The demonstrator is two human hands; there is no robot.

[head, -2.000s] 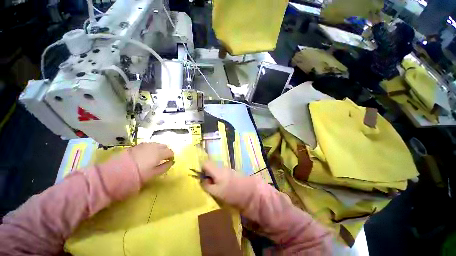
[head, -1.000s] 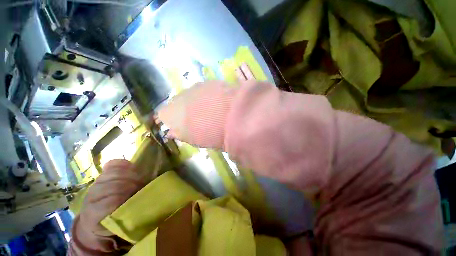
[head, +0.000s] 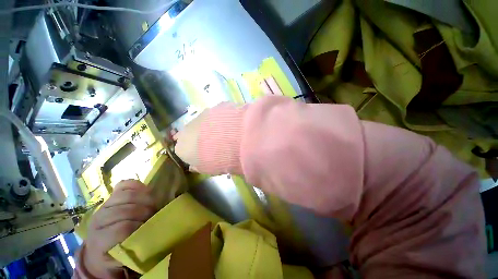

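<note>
The yellow clamp template (head: 141,139) with handwritten black marks and a slot lies at left centre. My left hand (head: 123,215) is closed on the edge of the yellow tote bag (head: 158,229), just below the template. The bag is folded up in front of me and shows a brown patch (head: 191,253). My right hand (head: 188,148) is at the template's right end, its fingers closed around a slim metal tool (head: 172,136) with a red spot. The tool is small and mostly hidden; the pink sleeve covers part of the hand.
Silvery presser clamp plates (head: 70,87) stand behind the template at upper left. The pale base plate (head: 205,41) bears handwriting and yellow tape strips (head: 276,76). White machine parts (head: 27,188) are at the left edge. Yellow and brown stacked bag pieces (head: 377,60) lie at upper right.
Since two seconds ago, the view has moved close and tilted, and the bag is folded up. My right hand has moved to the template's end. Over the last second both hands stay nearly in place.
</note>
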